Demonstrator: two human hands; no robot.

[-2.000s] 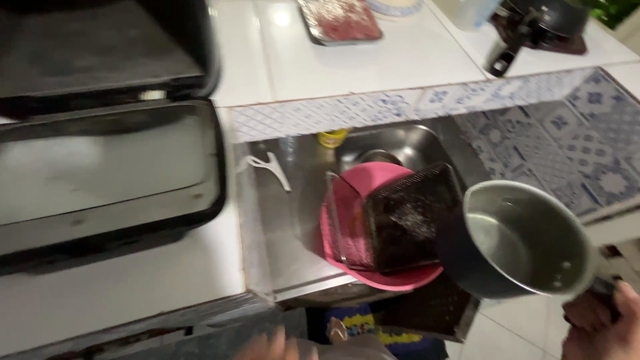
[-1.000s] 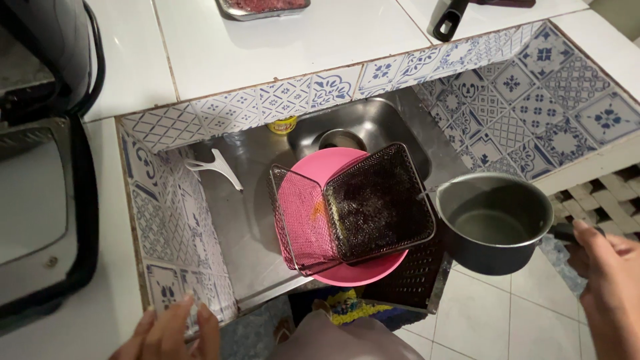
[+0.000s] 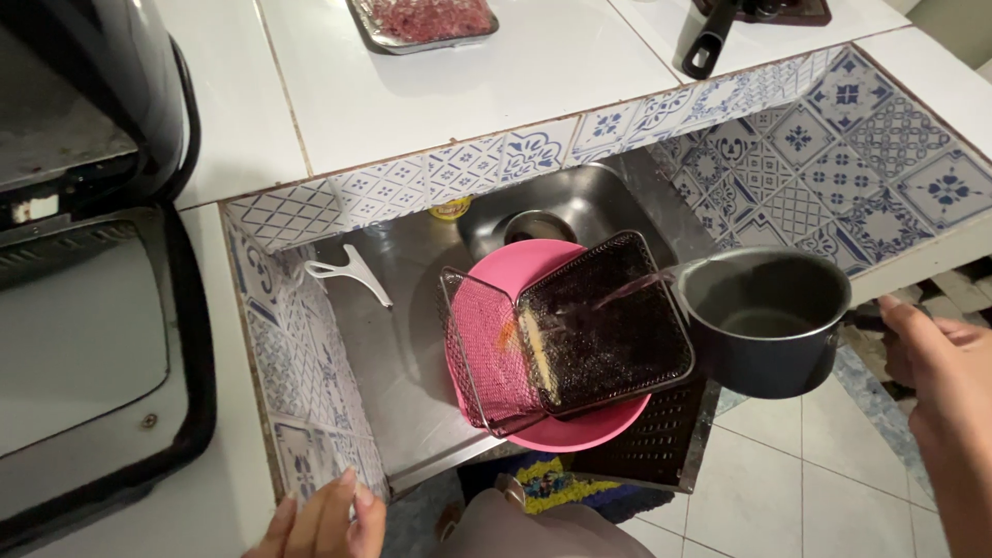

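Note:
My right hand (image 3: 942, 372) grips the handle of a dark saucepan (image 3: 763, 349), which tilts over the right side of the sink area. A thin stream of liquid runs from the pan's lip onto a dark, greasy metal tray (image 3: 612, 333). That tray leans against a wire mesh basket (image 3: 484, 364), both resting on a pink plastic basin (image 3: 527, 260). My left hand (image 3: 322, 523) hovers at the lower left near the tiled edge, its fingers slightly bent and nothing visible in it; part of it lies outside the view.
A white squeegee-like tool (image 3: 356, 271) lies on the steel drainboard (image 3: 411, 372). Behind the basin are a round metal container (image 3: 540, 225) and a yellow tub (image 3: 451, 208). An open black appliance (image 3: 186, 349) stands left. A tray of wrapped meat (image 3: 434, 23) and a pan handle (image 3: 709, 46) are on the counter.
The saucepan now tips with liquid running from its lip; no stream was plain two seconds ago. The view has shifted to the right.

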